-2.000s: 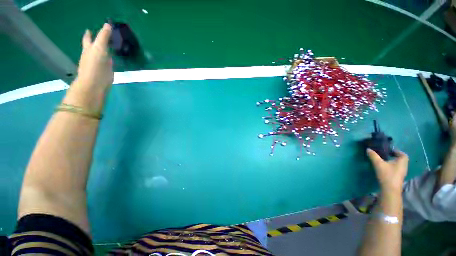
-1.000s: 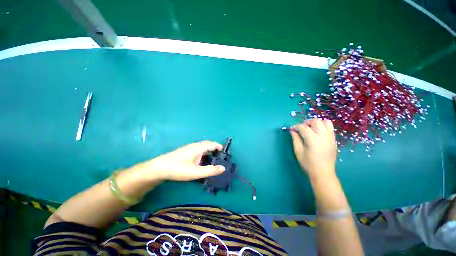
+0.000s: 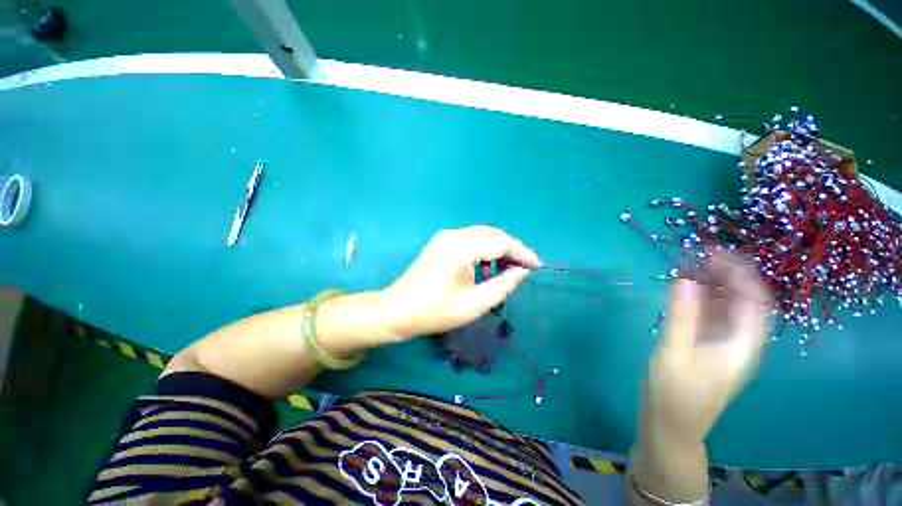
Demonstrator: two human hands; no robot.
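Note:
The black plastic housing (image 3: 478, 341) lies on the bench in front of me, partly hidden under my left hand. My left hand (image 3: 460, 282) pinches a thin dark red lead wire (image 3: 574, 270) at the housing's prong end; the fingers mostly hide the prongs. The wire runs right from the fingertips and blurs. Another dark red lead (image 3: 537, 376) curves from the housing toward me, with white tips near it. My right hand (image 3: 712, 336) is blurred at the left edge of the red wire pile (image 3: 826, 227); what its fingers hold is unclear.
Slim silver tweezers (image 3: 246, 203) lie left on the teal bench. A white ring, perhaps tape (image 3: 15, 201), is at the far left. A brown carton edge (image 3: 841, 158) shows behind the pile. A grey post (image 3: 280, 40) stands at the white rail (image 3: 445, 92). A dark object (image 3: 48, 25) is on the green belt.
My left hand has shifted from the housing's body to its prong end and pinches a wire. My right hand has moved right relative to the housing and blurs. The view has swung left.

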